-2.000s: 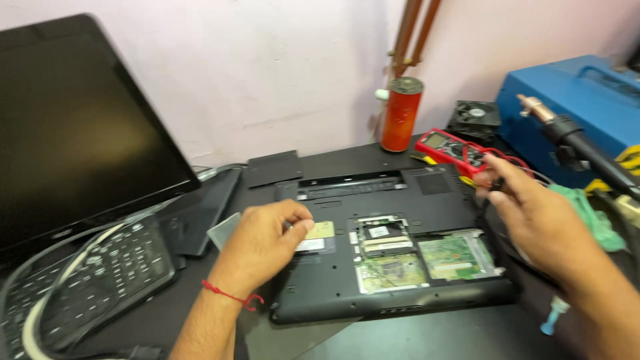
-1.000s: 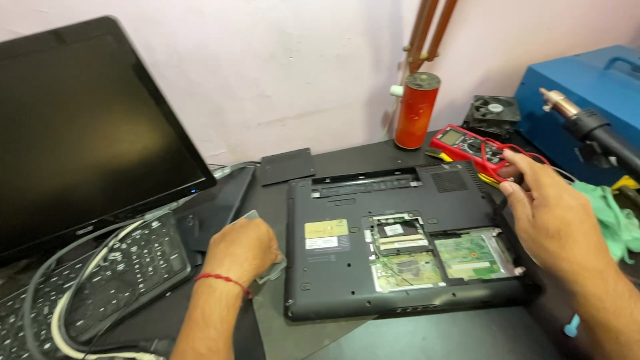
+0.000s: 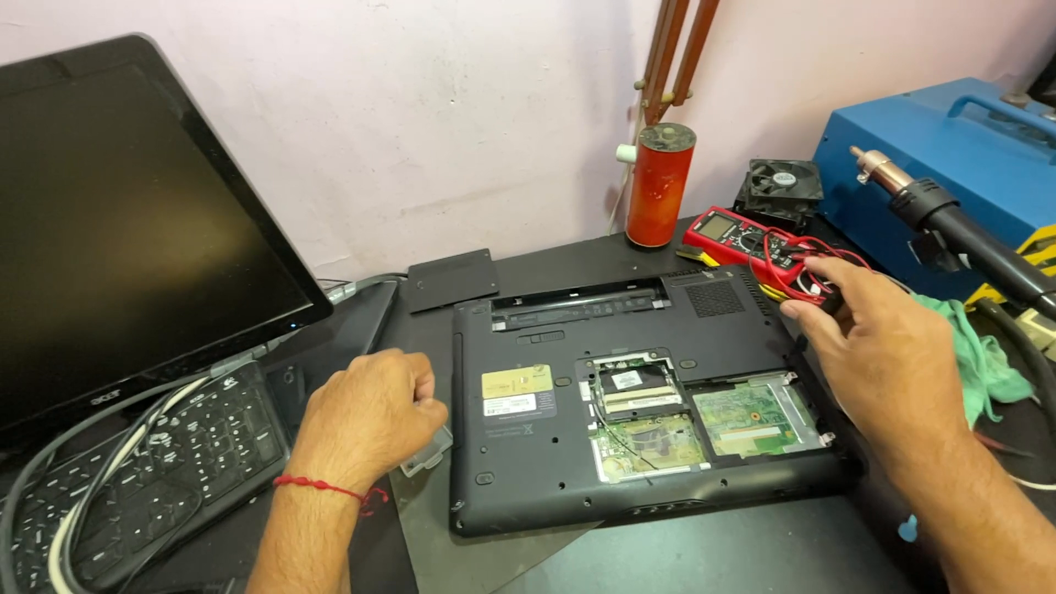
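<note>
A black laptop (image 3: 528, 445) lies bottom up, its battery bay and lower compartments uncovered, with green circuit boards (image 3: 755, 417) showing. Left of it, my left hand (image 3: 375, 412) is curled above a clear plastic box (image 3: 431, 454); the fingertips are hidden, so whether they hold anything cannot be told. My right hand (image 3: 883, 346) is over the laptop's right edge, thumb and forefinger apart. Something dark shows behind those fingers, beside the red leads of a multimeter (image 3: 742, 239); whether it is gripped is unclear. A flat black cover panel (image 3: 454, 280) rests behind the laptop.
An Acer monitor (image 3: 140, 223) and a covered keyboard (image 3: 165, 470) with cables stand at left. Behind are a red cylinder (image 3: 660, 190) and a black fan (image 3: 780, 186). At right are a blue machine (image 3: 932, 132), a hot-air handpiece (image 3: 949, 214) and a green cloth (image 3: 978, 363).
My left hand has moved left from the laptop's label area to the plastic box beside the laptop. My right hand stays by the laptop's right edge.
</note>
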